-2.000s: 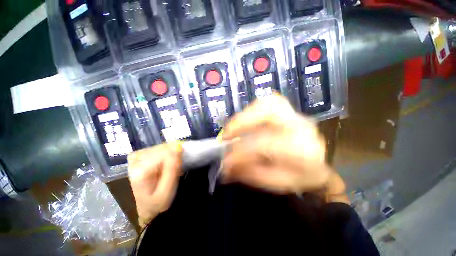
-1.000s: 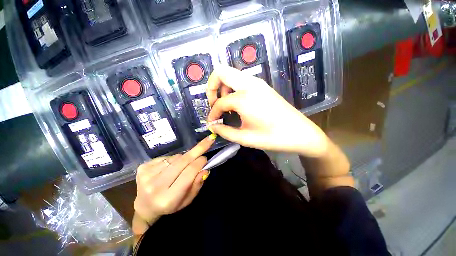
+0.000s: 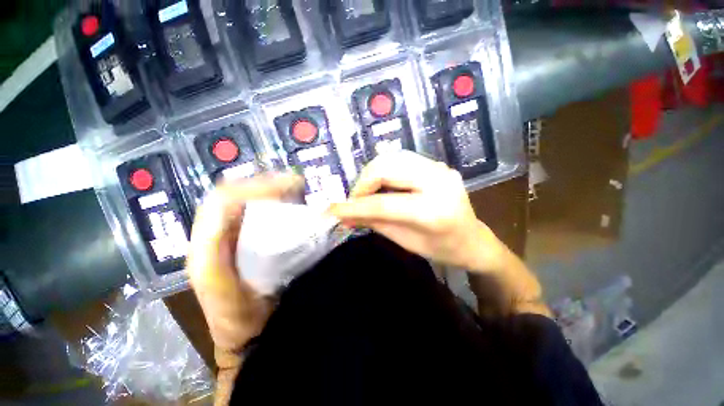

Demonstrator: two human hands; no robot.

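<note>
A clear blister tray [image 3: 508, 158] holds two rows of black devices [image 3: 467, 131], each front-row one with a red round spot at its upper end and white labels below. My left hand [image 3: 230, 254], partly blurred, holds a white label sheet [image 3: 278, 242] over the tray's front edge and covers the lower part of the second device from the left. My right hand [image 3: 421, 202] has its fingertips together at the sheet's right edge, in front of the middle devices. Whether a label is between those fingertips is too blurred to tell.
A white strip [image 3: 49, 174] lies left of the tray on the dark green bench [image 3: 579, 59]. Crinkled clear plastic [image 3: 143, 345] is low left. A brown cardboard box [image 3: 583, 158] stands below right. A yellow-and-white card [image 3: 683, 47] hangs at the right bench edge. My dark clothing hides the bottom middle.
My left hand has moved up and left and now shows the sheet spread wider. My right hand has come off the middle device to the sheet's edge. The camera view has shifted.
</note>
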